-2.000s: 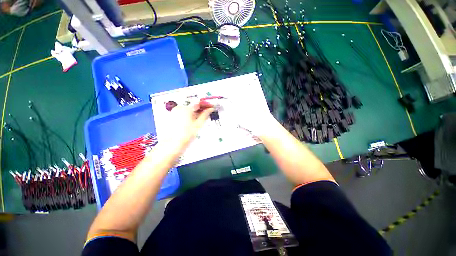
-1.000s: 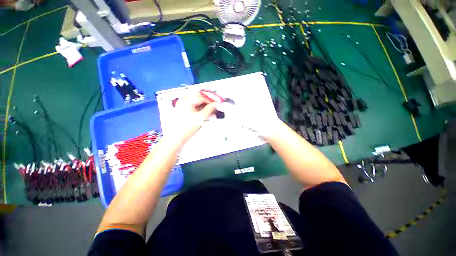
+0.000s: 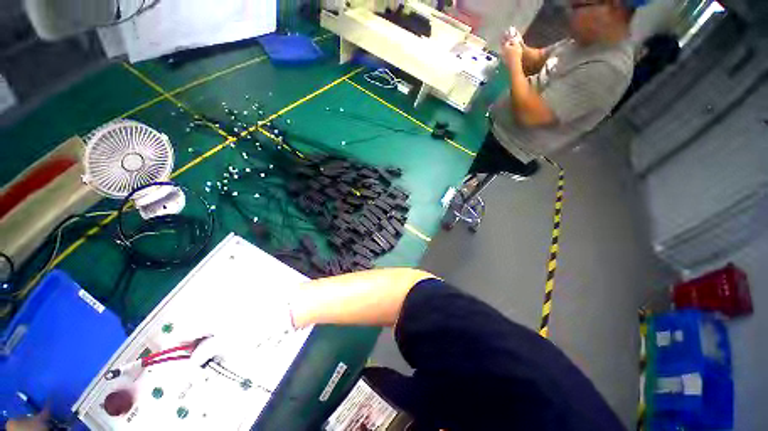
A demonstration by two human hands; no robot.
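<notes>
The flat white fixture box (image 3: 274,290) lies tilted in front of me, with a dark-red button (image 3: 119,402) and green dots. My right hand (image 3: 244,316), in a white glove that blends into the box, is over its middle, fingers closed at the dark end of a red lead wire (image 3: 173,354). Whether a black module is in the fingers is hard to see. Thin dark lines run below the fingers. My left hand (image 3: 29,423) is blurred and cut off at the lower left edge, at the blue tray (image 3: 63,345) by some dark leads; its grip is unclear.
A heap of black cabled modules (image 3: 358,206) lies beyond the box, pale cable ends (image 3: 240,172) behind it. A white fan (image 3: 130,160) and coiled black cable (image 3: 168,227) stand back left. A person in grey (image 3: 560,93) is beyond the bench; blue crates (image 3: 689,366) are at the right.
The view has swung right, bringing the person and crates in. My left hand has left the box for the blue tray. My right hand remains over the box.
</notes>
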